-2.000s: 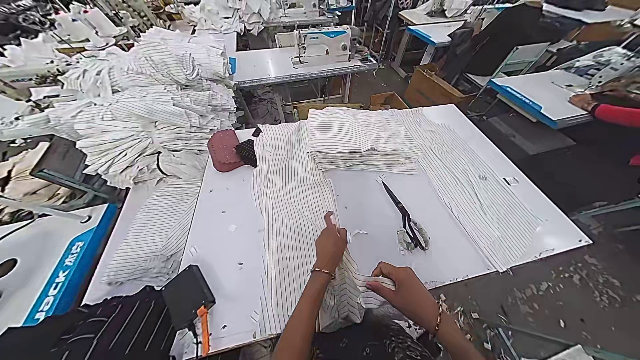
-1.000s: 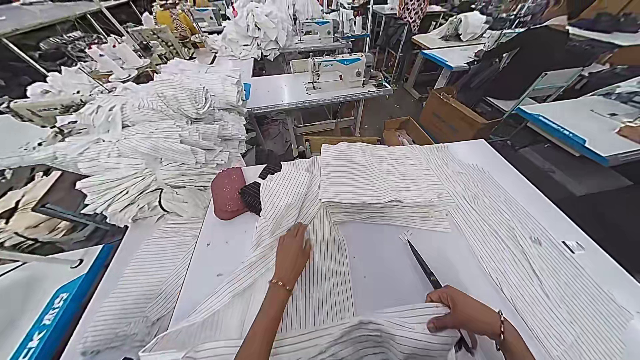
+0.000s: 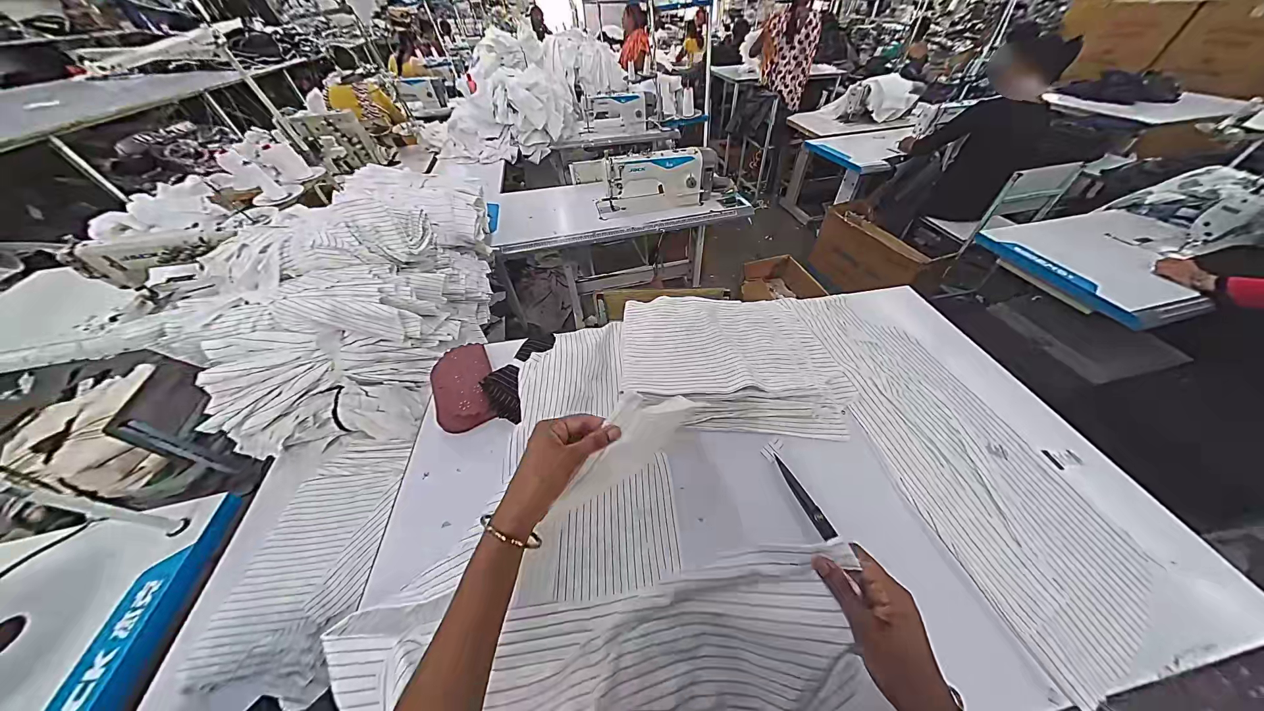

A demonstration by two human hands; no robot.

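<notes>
My left hand (image 3: 568, 449) pinches a pale edge of a striped fabric piece (image 3: 632, 449), raised over the striped cloth on the white table. At the lower right my right hand (image 3: 874, 612) grips the edge of a striped fabric panel (image 3: 711, 632) that spreads across the near side. Beside that hand lie black-bladed scissors (image 3: 805, 496), their handles hidden under cloth and hand. Beyond my hands sits a folded stack of striped fabric (image 3: 726, 346). A long striped piece (image 3: 987, 494) runs down the table's right side.
A large heap of striped fabric (image 3: 355, 286) stands at the left. A dark red cushion-like object (image 3: 461, 388) lies near the table's left edge. Past the table are a sewing machine (image 3: 657, 178) and cardboard boxes (image 3: 859, 247). A person in dark clothes (image 3: 1017, 138) sits at the upper right.
The near panel, bunched between my hands at first, is spread out in front of me. My left hand has lifted a pale edge off the table. The view has tilted up.
</notes>
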